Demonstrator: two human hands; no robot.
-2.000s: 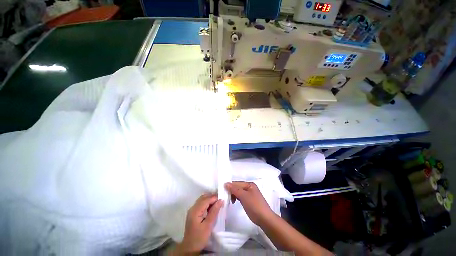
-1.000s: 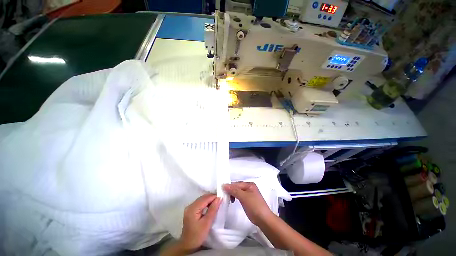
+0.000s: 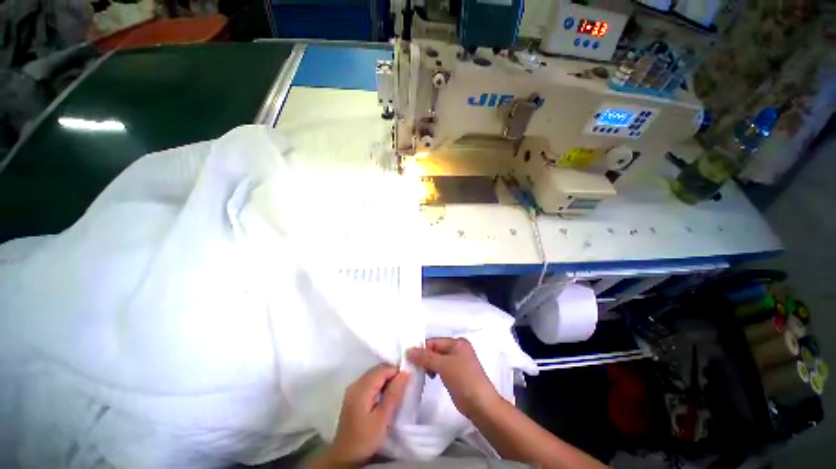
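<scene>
A large white sheer fabric piece [image 3: 183, 302] covers the left of the table and hangs over its front edge. Its narrow folded band [image 3: 412, 307] runs down from the glowing needle area of the cream sewing machine [image 3: 486, 101]. My left hand [image 3: 368, 412] pinches the band below the table edge. My right hand [image 3: 456, 371] pinches it just beside and slightly above, with thumb and finger. Both hands are close together. Lamp glare hides the needle and presser foot.
A dark green side table [image 3: 165, 92] is at the left. A white roll [image 3: 564, 313] hangs under the table edge. A bottle [image 3: 701, 176] stands at the table's right end. Thread cones [image 3: 779, 353] lie in a box at lower right. A control box [image 3: 587, 29] is above the machine.
Both hands stay on the band, with slight finger movement. The band between them looks less flat than before. The camera view has shifted slightly.
</scene>
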